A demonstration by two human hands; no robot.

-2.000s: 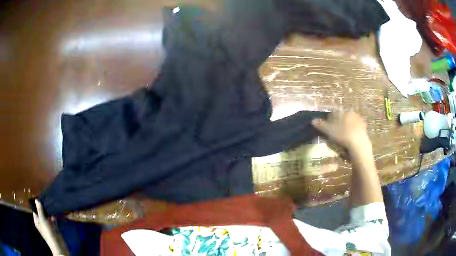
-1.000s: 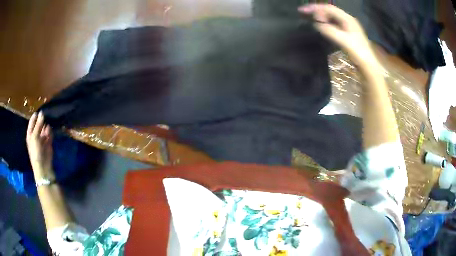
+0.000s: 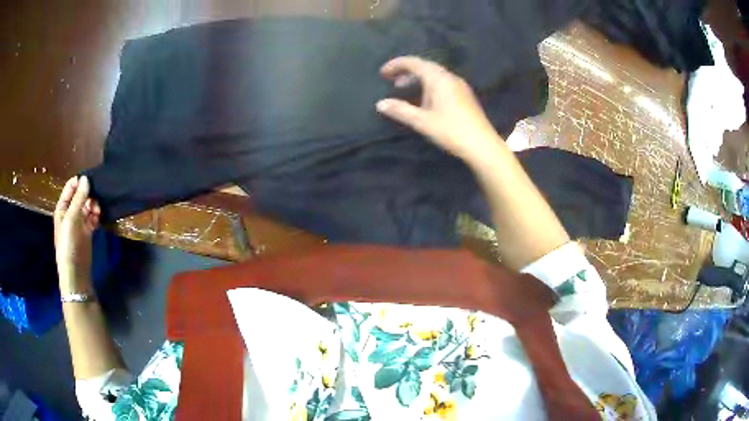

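Note:
A large black garment (image 3: 328, 123) lies spread across the table in front of me, with one sleeve (image 3: 587, 193) lying out to the right. My left hand (image 3: 77, 212) is at the far left by the near table edge, fingers closed on the end of the black garment. My right hand (image 3: 427, 103) is over the middle of the garment, thumb and fingers apart, holding nothing. The far part of the garment runs out of the top of the picture.
More black cloth (image 3: 649, 29) lies at the upper right, beside a white cloth or paper piece (image 3: 713, 103). A thin yellow-green tool (image 3: 677, 184) and a spool (image 3: 703, 218) lie at right. Blue plastic (image 3: 673, 345) is below the table at right.
My right hand held the sleeve end at right, went up to the garment's far side, and is now over its middle with fingers apart. The garment has spread out nearer; my left hand keeps its end.

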